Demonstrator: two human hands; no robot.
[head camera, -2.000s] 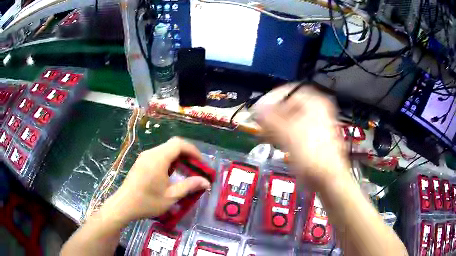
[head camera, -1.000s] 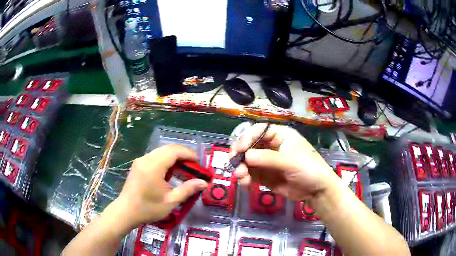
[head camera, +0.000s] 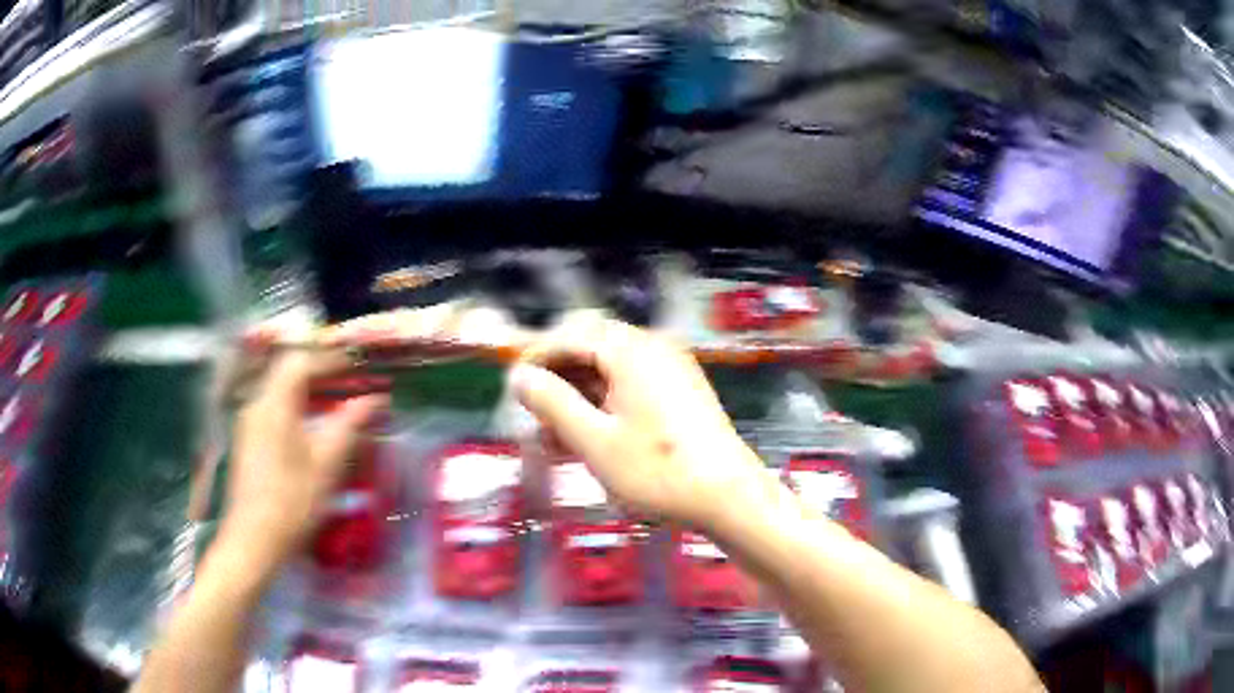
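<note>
The picture is blurred by motion. Red units with white labels (head camera: 476, 521) lie in pockets of a clear plastic tray (head camera: 528, 634) in front of me. My left hand (head camera: 287, 440) is at the tray's far left, with thumb and fingers around the upper end of a red unit (head camera: 348, 521). That unit lies in line with the row or just over it. My right hand (head camera: 629, 413) is above the tray's back edge, fingers curled towards the thumb. Whether it holds a cable cannot be made out.
More filled trays stand at the right (head camera: 1103, 494) and far left (head camera: 30, 379). Behind are lit monitors (head camera: 406, 108), a black upright object (head camera: 334, 244) and a shelf with a loose red unit (head camera: 765, 306). A pale handled object (head camera: 937, 531) lies right of the tray.
The view has turned, so the scene sits further left and blurs. My left hand has lowered its unit towards the tray's left pocket. My right hand has moved away from that unit; the dark plug no longer shows.
</note>
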